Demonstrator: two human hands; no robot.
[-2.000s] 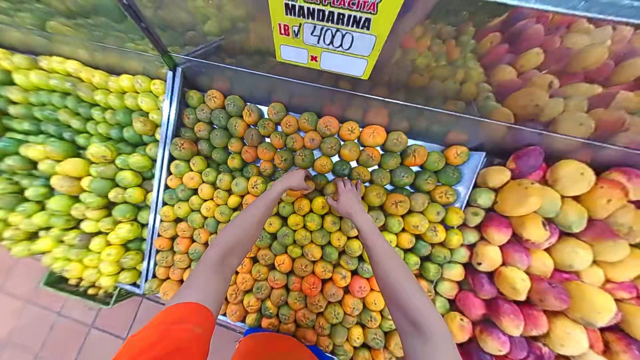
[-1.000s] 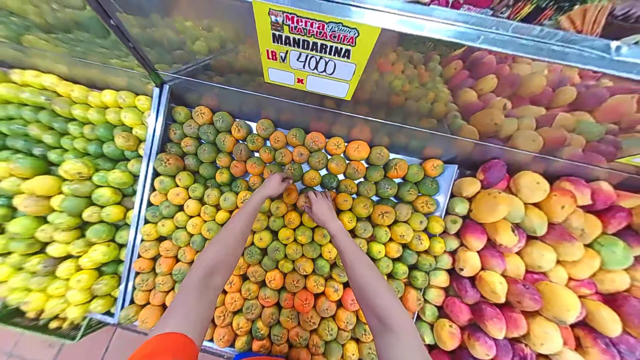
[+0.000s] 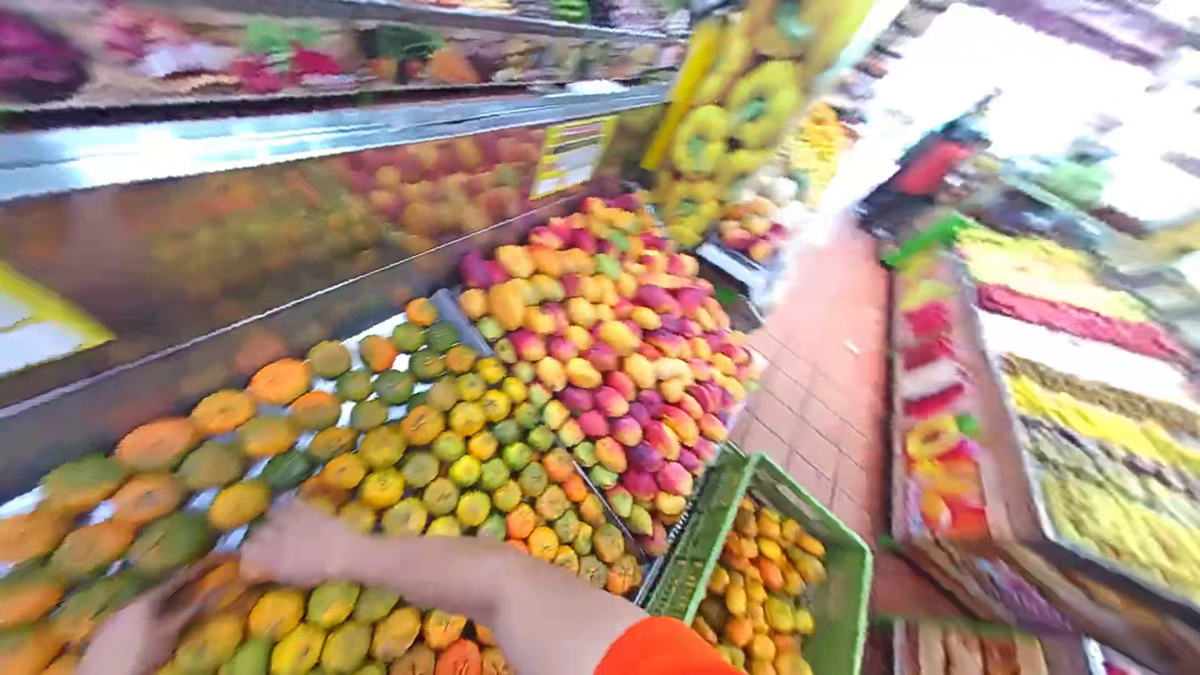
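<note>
Rows of green and orange mandarins (image 3: 403, 516) fill a sloped display bin. My right hand (image 3: 300, 539) rests on the fruit at lower left, its forearm and orange sleeve reaching in from the lower right. My left hand (image 3: 141, 628) is at the bottom left corner, close beside the right one and touching or just over the mandarins. Both hands are blurred, and whether either one holds a fruit cannot be told. White tray surface shows between some mandarins near the hands.
Red and yellow mangoes (image 3: 609, 375) lie beyond a metal divider. A green plastic crate (image 3: 858, 581) of small orange fruit stands at the bin's right end. A metal panel (image 3: 281, 225) backs the display. Past the tiled aisle (image 3: 816, 375) runs another produce stand (image 3: 994, 450). A person (image 3: 923, 173) appears blurred far off.
The view has swung strongly to the right, bringing the aisle, the green crate and the far stand into sight. Both hands remain at the mandarins, now low on the left.
</note>
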